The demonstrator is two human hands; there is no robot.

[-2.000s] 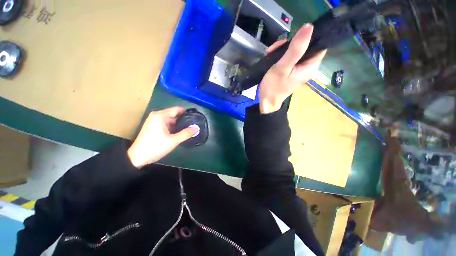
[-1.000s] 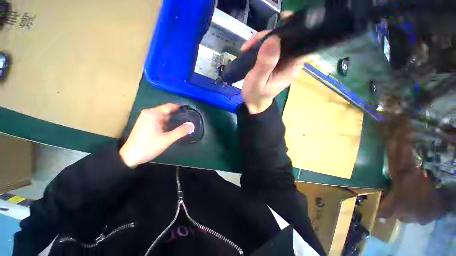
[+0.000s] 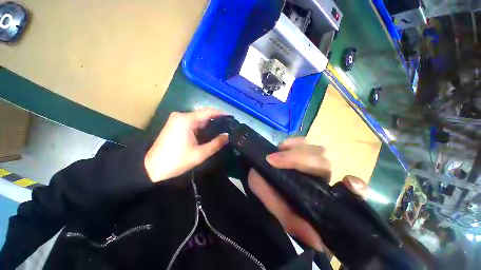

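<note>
My left hand [image 3: 179,145] grips a black housing [image 3: 215,126] just above the green bench, near its front edge. My right hand [image 3: 295,184] is closed around the black electric screwdriver [image 3: 306,192], which slants from lower right to upper left. The screwdriver's front end is at the housing; the bit and the contact point are hidden. The screw feeder [image 3: 298,42] stands in the blue tray [image 3: 211,84], with its pickup point [image 3: 272,76] uncovered. Screws cannot be made out.
A cardboard sheet [image 3: 95,58] lies left of the tray, with a finished or waiting housing [image 3: 11,22] at its far left. Another cardboard sheet [image 3: 343,126] lies to the right. Small black housings [image 3: 349,58] lie beyond the blue and yellow strip.
My right hand has brought the screwdriver from the feeder's pickup point down to the housing in my left hand. The view has shifted, so the tray appears further right.
</note>
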